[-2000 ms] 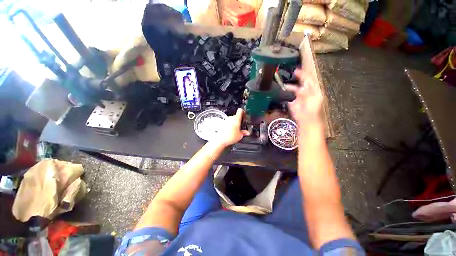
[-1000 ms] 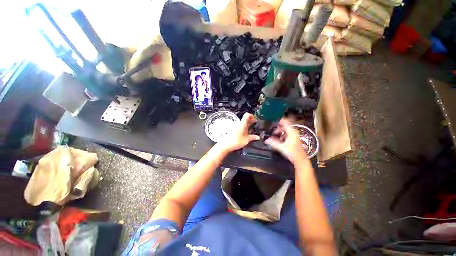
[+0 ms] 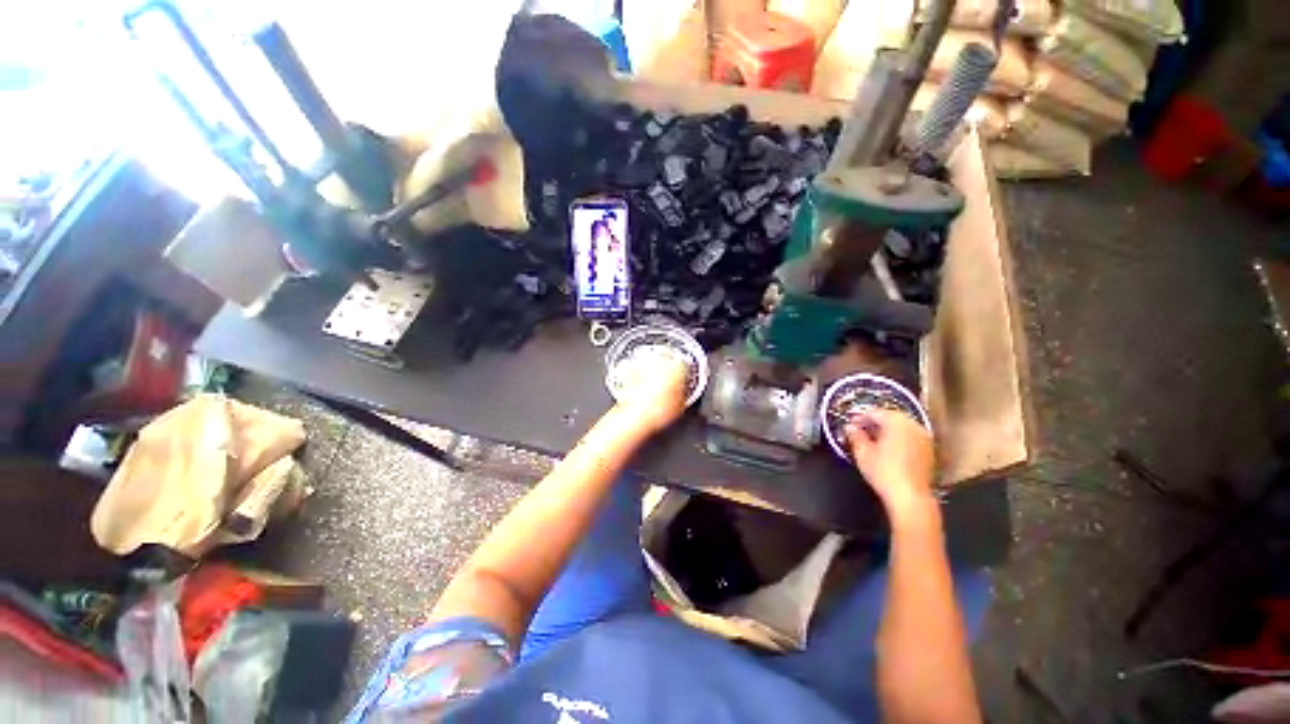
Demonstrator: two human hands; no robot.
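My left hand (image 3: 652, 389) reaches into the left parts dish (image 3: 658, 337), and its fingertips are washed out against the pale contents. My right hand (image 3: 891, 450) is at the right parts dish (image 3: 876, 382), fingertips down among the small silvery metal parts. Whether either hand holds a part cannot be made out. The green hand press (image 3: 806, 311) stands between and behind the dishes. Its grey metal fixture (image 3: 763, 403) sits between the dishes, with no hand on it.
Black plastic parts (image 3: 707, 198) are piled behind the press. A lit phone (image 3: 601, 259) stands left of them. A second press has a drilled plate (image 3: 378, 310) at left. A board wall (image 3: 976, 311) borders the right. An open sack (image 3: 792, 601) hangs below the bench edge.
Both hands have left the press fixture. My left hand has moved left into its dish, my right hand right into the other dish. The whole view has shifted slightly.
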